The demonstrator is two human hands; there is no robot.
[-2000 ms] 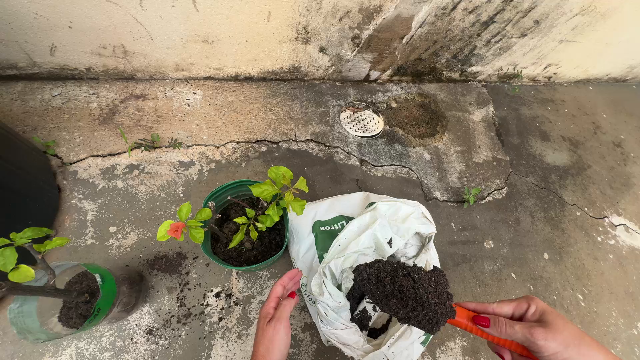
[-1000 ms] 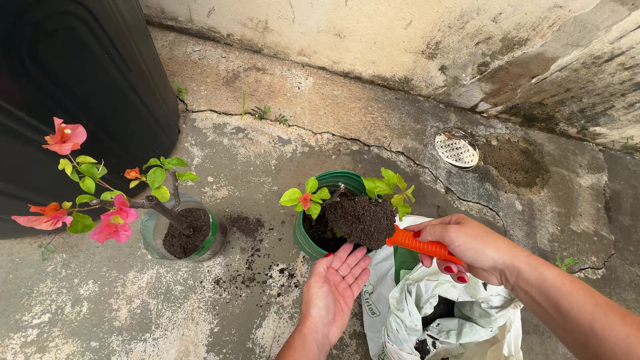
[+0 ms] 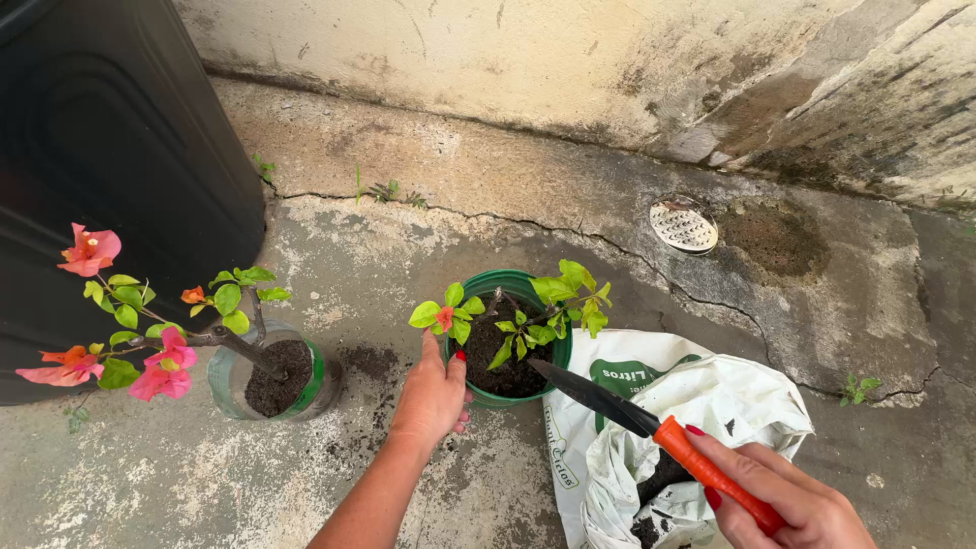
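Note:
My right hand [image 3: 785, 496] grips the orange handle of a garden trowel [image 3: 648, 427]. Its dark blade carries no heap of soil and its tip is by the right rim of a green plastic pot [image 3: 560, 358]. Dark soil fills much of that pot around a bougainvillea plant [image 3: 553, 305] with green leaves and one small red-orange bract. My left hand [image 3: 435, 393] is at the pot's left side, fingers near the rim and under the leaves; whether it grips the rim is unclear. Right of the pot, an open white plastic soil bag [image 3: 709, 396] lies beneath the trowel.
A cut clear plastic container [image 3: 229, 374] holds soil and a bougainvillea with pink bracts [image 3: 171, 358] at left. Behind it stands a large black container [image 3: 114, 137]. Spilled soil [image 3: 370, 362] lies on the cracked concrete floor. A round drain cover [image 3: 684, 226] sits near the stained wall [image 3: 488, 61].
The soil heaped on the trowel a second ago is gone from its blade. The trowel has moved from over the pot to its right side. My left hand has moved to the pot's left side.

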